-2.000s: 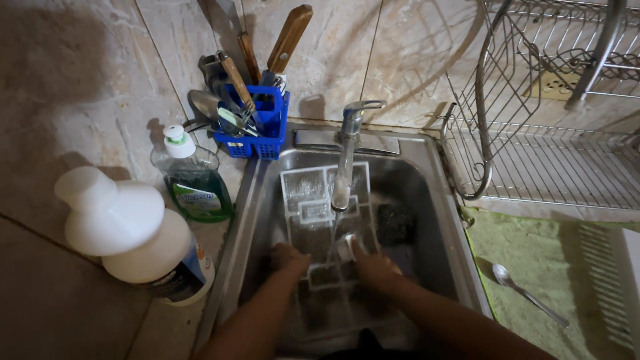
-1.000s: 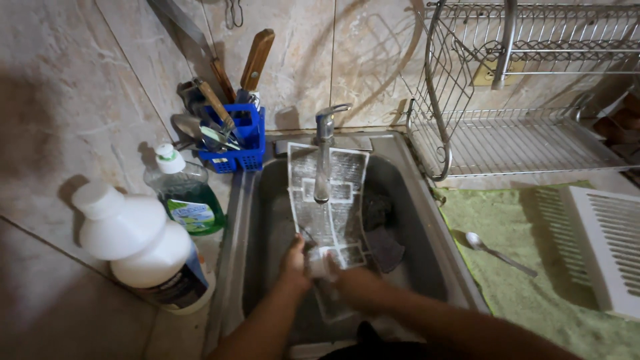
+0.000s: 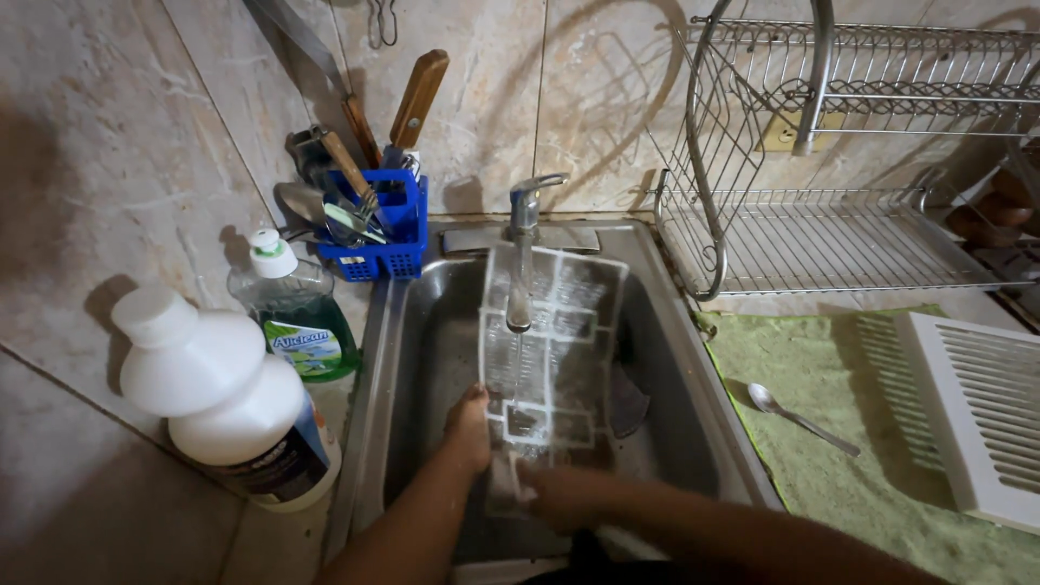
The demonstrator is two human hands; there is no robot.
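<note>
A white-framed mesh filter panel [image 3: 578, 357] stands tilted in the stainless steel sink [image 3: 431, 325], under the chrome faucet [image 3: 524, 268], from which a thin stream of water falls onto the mesh. My left hand [image 3: 469, 429] grips the panel's left edge. Over the lower part of the panel, my right hand [image 3: 561, 494] is blurred; a pale object shows at its fingertips, too unclear to name. A dark cloth [image 3: 629, 402] lies in the sink to the right of the panel, partly behind it.
Left of the sink stand a white plastic jug [image 3: 236, 398] and a green dish soap bottle [image 3: 305, 325]. Behind them is a blue cutlery basket [image 3: 410, 219]. To the right are a wire dish rack [image 3: 821, 244], a green cloth [image 3: 829, 366], a spoon [image 3: 800, 418] and a white slatted grille [image 3: 975, 406].
My right hand has moved down the panel, from near its middle to its lower part. My left hand stays at the left edge. The view has shifted, showing more of the right-hand side.
</note>
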